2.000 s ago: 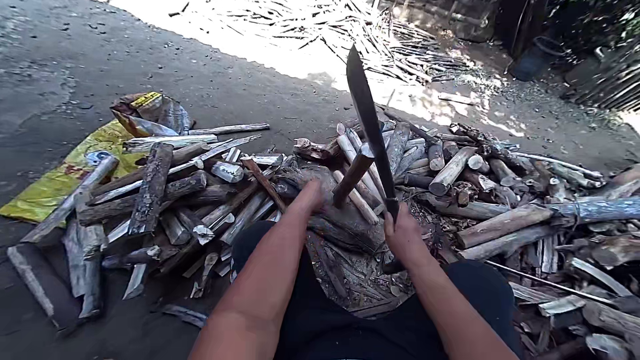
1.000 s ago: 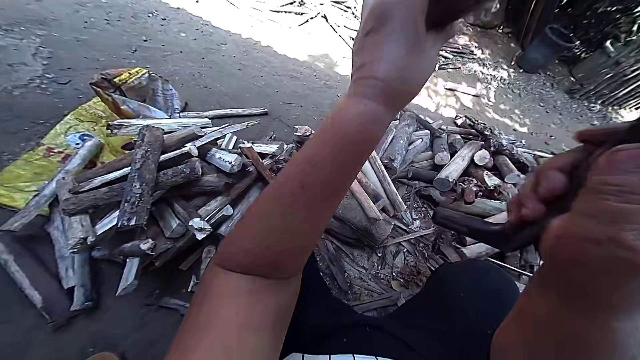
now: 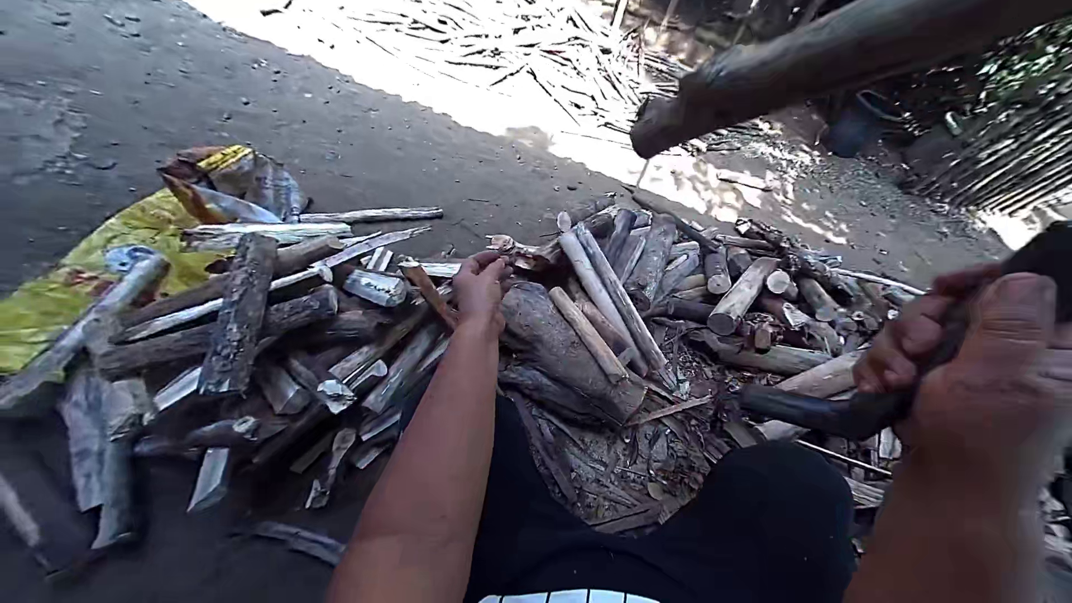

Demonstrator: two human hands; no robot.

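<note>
My left hand is beside the upper left end of a thick wooden chopping block, its fingers drawn together; whether they grip anything is unclear. Thin peeled sticks lie on and beside the block. At the right edge, my right hand is blurred and closed around the dark handle of a machete; the blade cannot be made out. A thick stick slants across the upper right, above the ground, and what holds it, if anything, is not visible.
Split firewood is heaped on the left beside a yellow sack. Another pile of short logs lies on the right. Wood chips cover the ground between my knees. Farther off are scattered sticks and a dark bucket.
My left hand has come down from high in view to the block. My right hand, earlier holding the machete upright above the block, is now at the far right. A thick stick appears at upper right.
</note>
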